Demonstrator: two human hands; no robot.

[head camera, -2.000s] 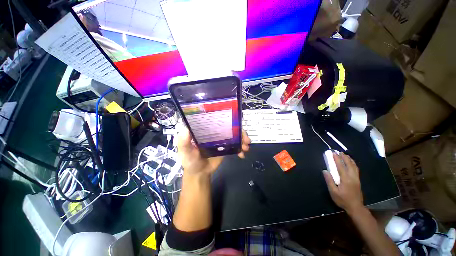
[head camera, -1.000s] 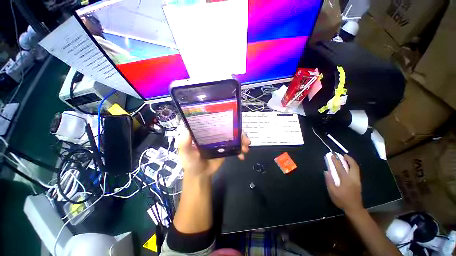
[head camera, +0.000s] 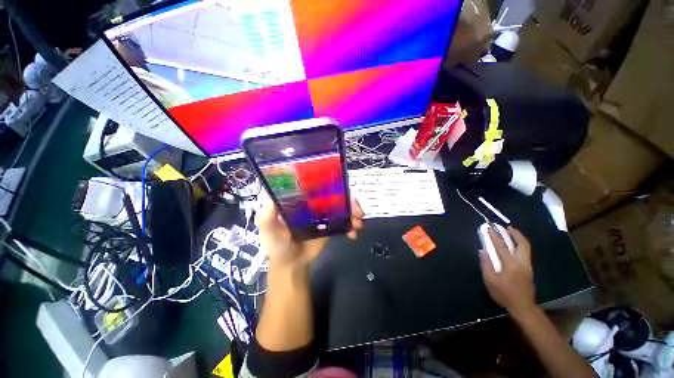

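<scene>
My left hand (head camera: 288, 240) holds a smartphone (head camera: 303, 181) upright in front of the monitor, with its lit screen facing me. The phone shows red, blue and green patches. My right hand (head camera: 511, 269) rests over a white mouse (head camera: 494, 247) on the black mat. The monitor (head camera: 369, 44) shows a camera view at upper left and red, purple and blue panes. A white keyboard (head camera: 403, 193) lies below the monitor, its left end hidden by the phone and hand.
An orange square (head camera: 419, 241) and small dark parts (head camera: 380, 249) lie on the mat. Tangled cables (head camera: 111, 258), a dark slab (head camera: 170, 221) and white adapters (head camera: 236, 251) are at left. A red packet (head camera: 434, 133), yellow tape (head camera: 488, 133) and cardboard boxes (head camera: 621, 162) are at right.
The white window on the monitor is gone, showing coloured panes behind it. The phone's screen now shows colour patches instead of the white list. The phone has shifted slightly left.
</scene>
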